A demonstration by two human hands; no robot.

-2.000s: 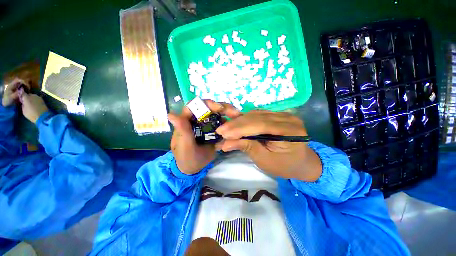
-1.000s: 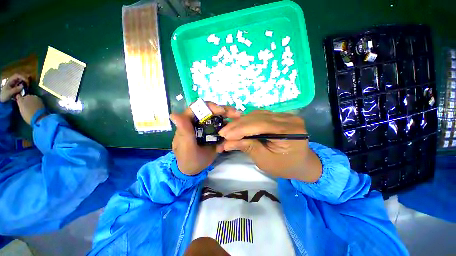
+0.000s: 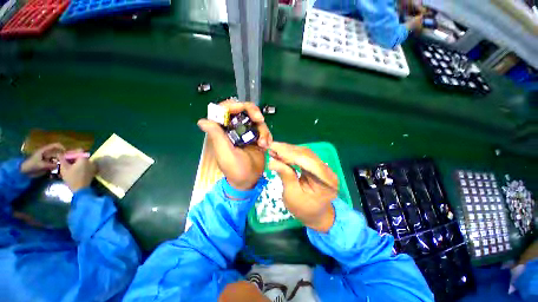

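My left hand holds a black device housing with its open inside facing up. A white rectangular part with a yellow edge hangs at the housing's left side. My right hand is just right of and below the housing, its fingers closed together near my left hand's palm. A dark slim tool, seen in part, lies in the right hand. The green tray with white pieces is partly hidden under my hands and sleeves.
A black blister tray and a pocket tray lie at the right. A grey upright stands beyond my left hand, with small assemblies near it. A striped sheet is partly under my left sleeve. A neighbour's hands are left.
The view has tilted up to show the far side of the bench. Both hands have moved forward with the housing, above the tray's far edge, and the right hand has drawn slightly away from the housing.
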